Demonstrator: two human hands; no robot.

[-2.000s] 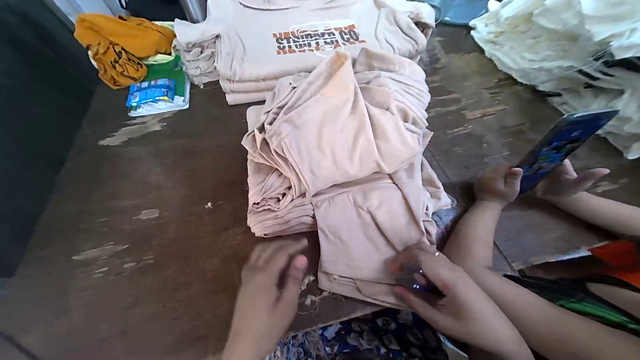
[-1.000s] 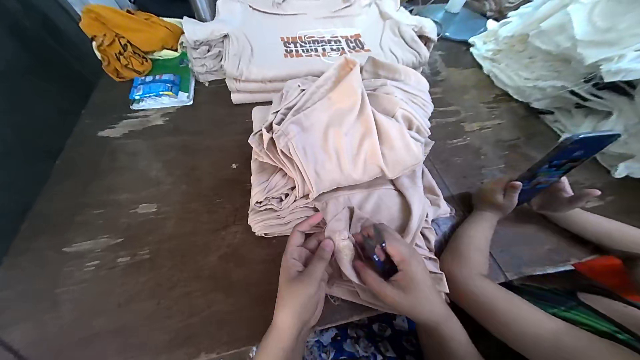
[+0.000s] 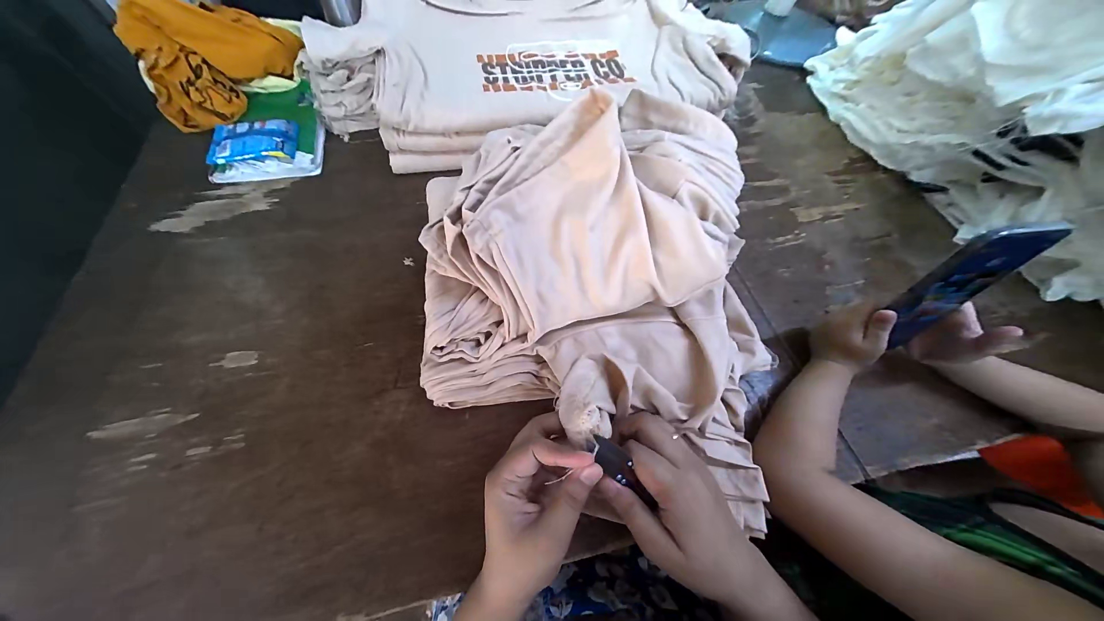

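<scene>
A pile of beige-pink fabric garments (image 3: 578, 250) lies on the dark wooden table, its lower end bunched toward me. My right hand (image 3: 677, 492) is closed around a small dark tool (image 3: 623, 473), probably thread snips, with its tip by a gathered edge of the cloth. Fingers and thumb of my left hand (image 3: 539, 487) pinch a loose thread (image 3: 559, 477) at that same edge, touching the tool's tip. The blades are mostly hidden by my fingers.
Folded printed shirts (image 3: 552, 78) are stacked behind the pile. An orange cloth (image 3: 207, 56) and a blue packet (image 3: 254, 142) lie back left, white fabric (image 3: 975, 95) back right. At right, another person's hands hold a phone (image 3: 975, 272).
My left hand has moved from beside the pile to the cloth's lower edge. The flat lower part of the garment is now bunched up, and my right hand's tool has come to it.
</scene>
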